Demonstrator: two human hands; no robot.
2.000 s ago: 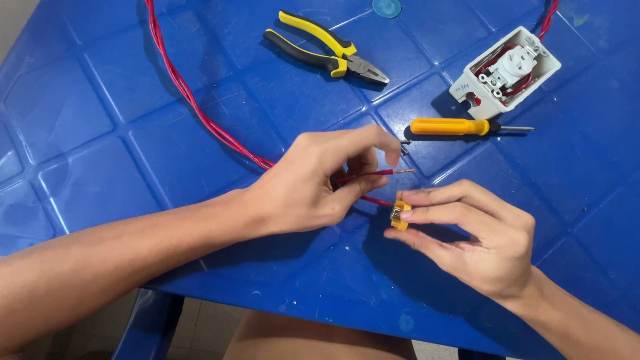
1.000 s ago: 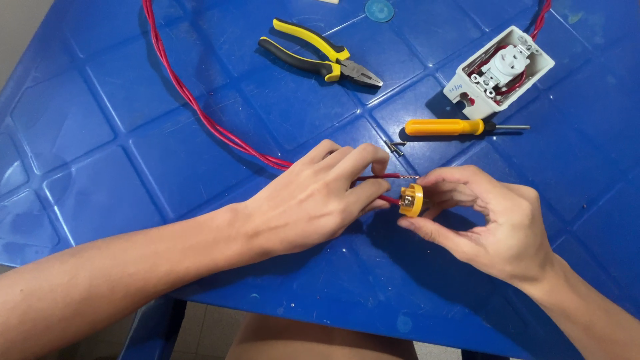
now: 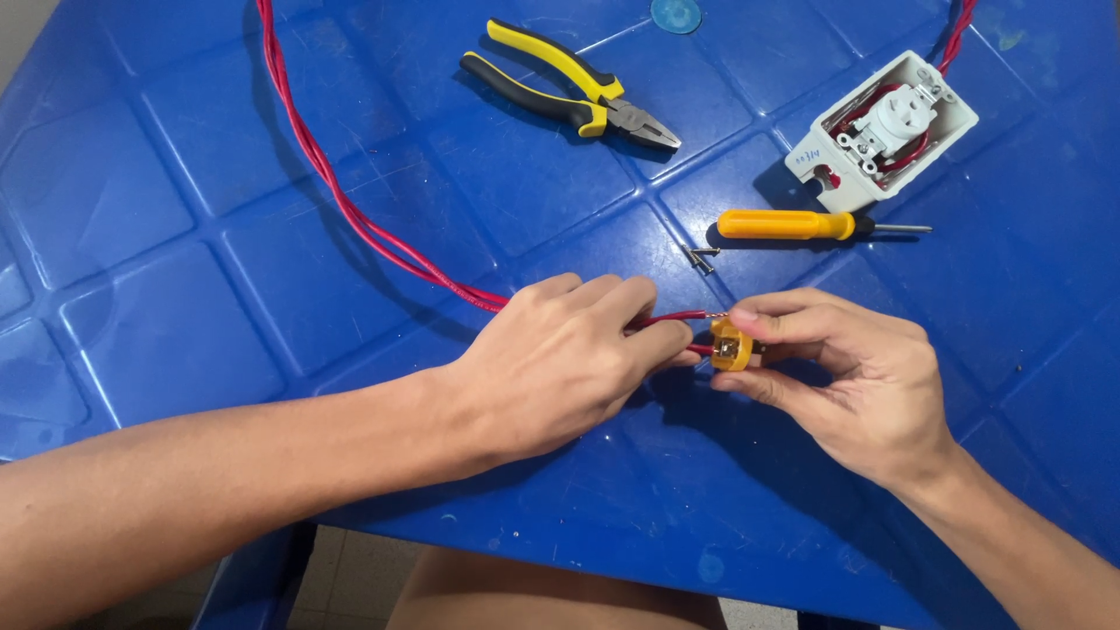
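Note:
My left hand [image 3: 569, 363] grips the red insulated wires [image 3: 385, 241] close to their ends, its fingers curled over them. One wire end points right with bare copper strands showing, and its tip meets the fingers of my right hand [image 3: 849, 376]. The other wire runs into a small yellow plug body [image 3: 735, 346] with a metal terminal showing. My right hand holds this plug body between thumb and fingers. Whether the second wire is fastened inside cannot be told.
Beyond my hands lie combination pliers [image 3: 573, 83], a yellow-handled screwdriver [image 3: 787, 225] and several small screws [image 3: 700, 258]. A white outlet box [image 3: 884, 131] with a socket and red wires stands at the upper right. The blue plastic table [image 3: 595, 499] ends just below my hands.
The yellow plug body has turned in my right hand since two seconds ago. My left hand has gone from raised, parted fingers to a lower, curled grip over the wires.

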